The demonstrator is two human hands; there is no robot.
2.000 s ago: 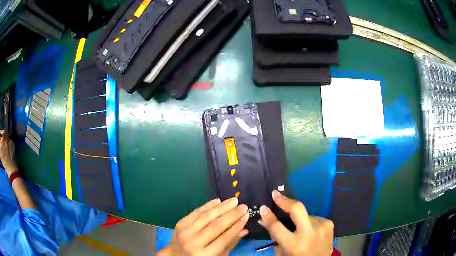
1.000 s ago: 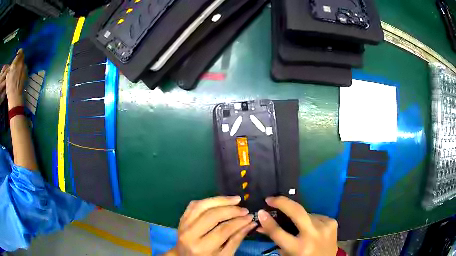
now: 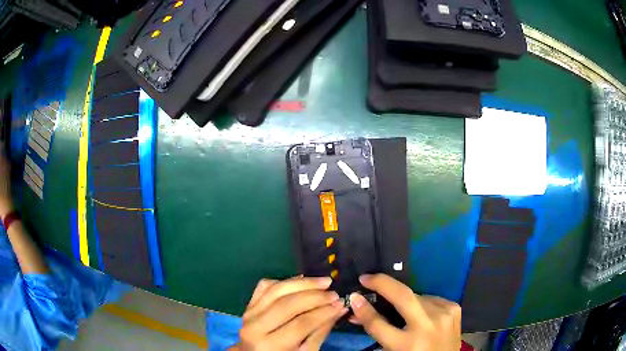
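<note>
A black phone housing (image 3: 353, 226) lies upright in view on a black foam pad (image 3: 392, 199). It has an orange strip, orange marks and two pale slanted pieces near its top. My left hand (image 3: 292, 312) and my right hand (image 3: 412, 317) are at its bottom end, fingertips close together. A small silvery component (image 3: 369, 298) shows beside my right thumb. The fingers hide most of the bottom edge, so whether they grip it is unclear. The end of a thin dark tool (image 3: 373, 347) shows under my right hand.
Black foam pads with housings stand at the back left (image 3: 180, 96) and back right (image 3: 429, 101). Black strips lie left (image 3: 123, 164) and right (image 3: 497, 267). A white sheet (image 3: 506, 151) and clear tray (image 3: 607, 192) are at the right. Another person's arm (image 3: 24, 243) is at the left edge.
The view shifted after two seconds ago. My hands stay at the housing's bottom end with small finger shifts. The other person's arm has moved back toward the left edge since one second ago.
</note>
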